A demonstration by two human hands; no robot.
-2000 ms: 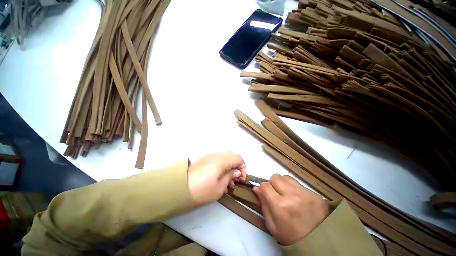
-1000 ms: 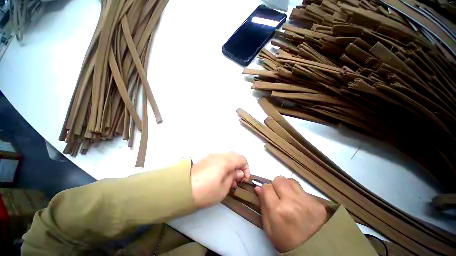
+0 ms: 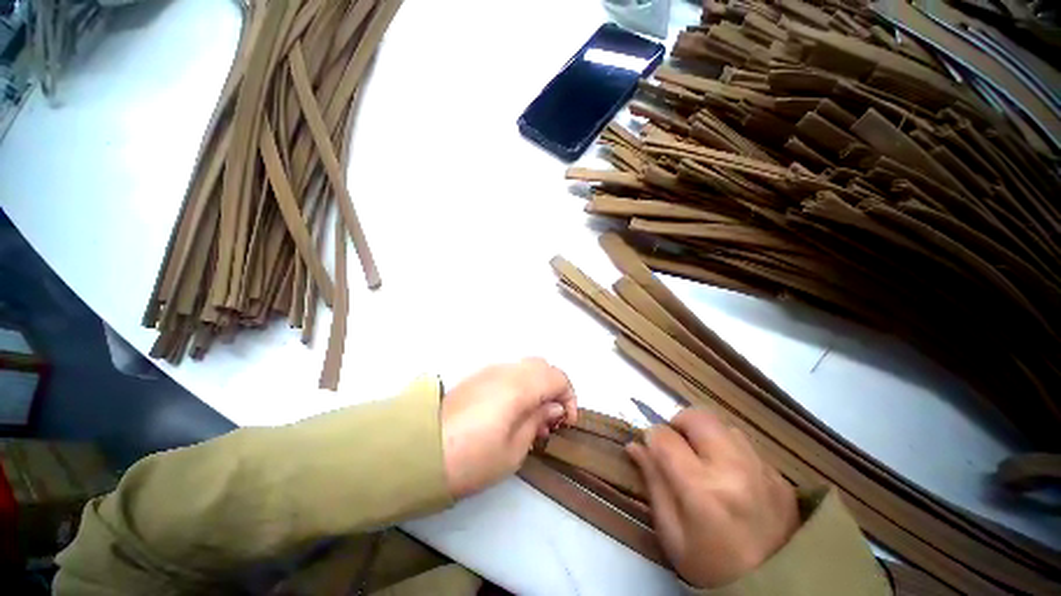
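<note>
My left hand [image 3: 512, 421] is closed on the left end of a brown strap [image 3: 605, 425] near the table's front edge. My right hand [image 3: 716, 489] is to its right, over the straps, shut on a small cutting tool whose pointed metal tip [image 3: 647, 411] shows beyond the fingers; the rest of the tool is hidden in the hand. More straps [image 3: 588, 503] lie flat below and between my hands. A few long straps [image 3: 721, 378] lie just beyond my right hand, curving to the lower right.
A dense strap pile [image 3: 861, 175] fills the right. A loose strap bundle [image 3: 250, 210] fans out at upper left. A black smartphone [image 3: 591, 91] lies between them, with a whitish object [image 3: 636, 15] behind it. The white table's [image 3: 87, 221] curved edge runs down the left.
My right hand has moved right and slightly down, away from my left hand. The tool's tip now shows clear of the strap. My left hand has hardly moved.
</note>
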